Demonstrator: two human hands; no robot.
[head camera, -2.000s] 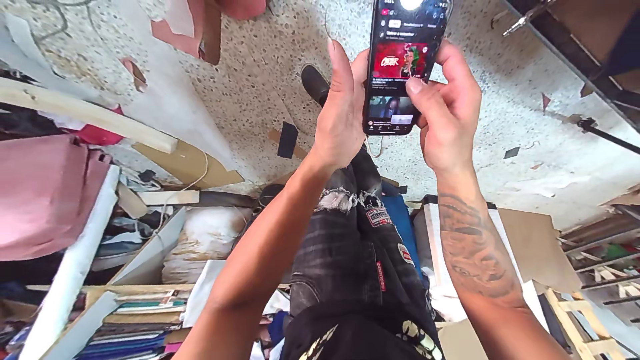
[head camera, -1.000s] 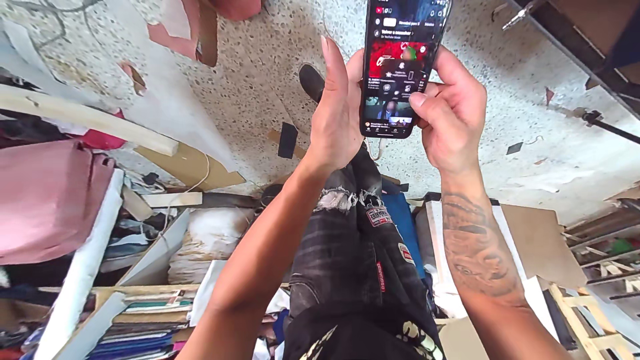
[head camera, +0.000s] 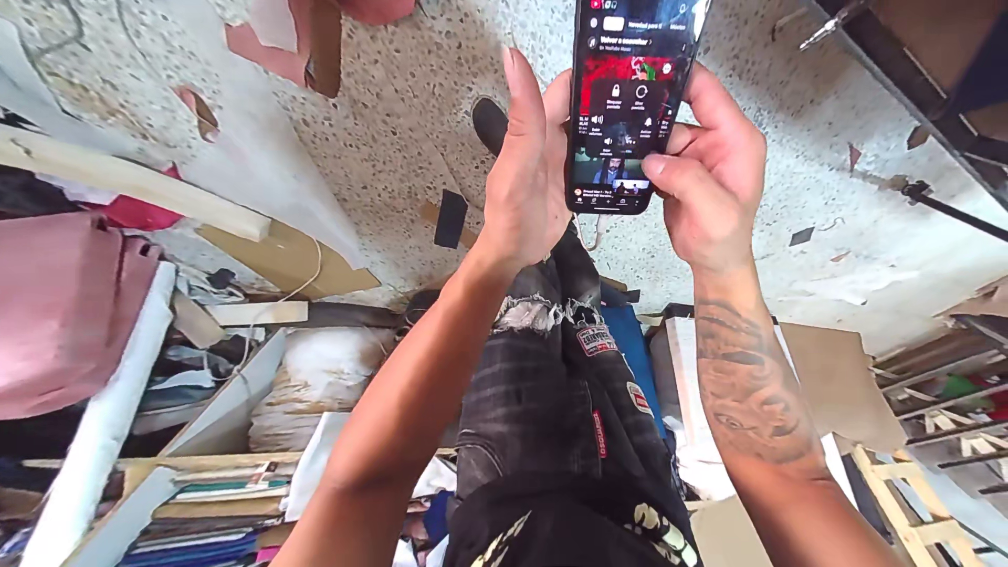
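Observation:
A black smartphone (head camera: 630, 118) with a lit screen is upright at the top centre, its top edge cut off by the frame. My left hand (head camera: 529, 169) supports its left edge, with the thumb raised and apart from the phone; the fingers are partly hidden behind it. My right hand (head camera: 713, 177) grips the right edge, its thumb over the lower right corner of the screen. Over a video app's page, the screen shows an overlay of icons. Below are ripped black jeans (head camera: 528, 394) and a dark shoe (head camera: 490, 124) on the speckled floor.
Pink material (head camera: 71, 315) and a white roll (head camera: 102, 417) lie at the left. Stacked fabric or sheets (head camera: 205, 528) stand at the lower left, near a stuffed white sack (head camera: 323, 378). Cardboard (head camera: 839, 378) and wooden racks (head camera: 917, 504) are at the right. Scraps lie on the floor.
An icon overlay has appeared on the phone screen since the oldest frame. The phone has moved slightly upward in view. Both hands remain around it.

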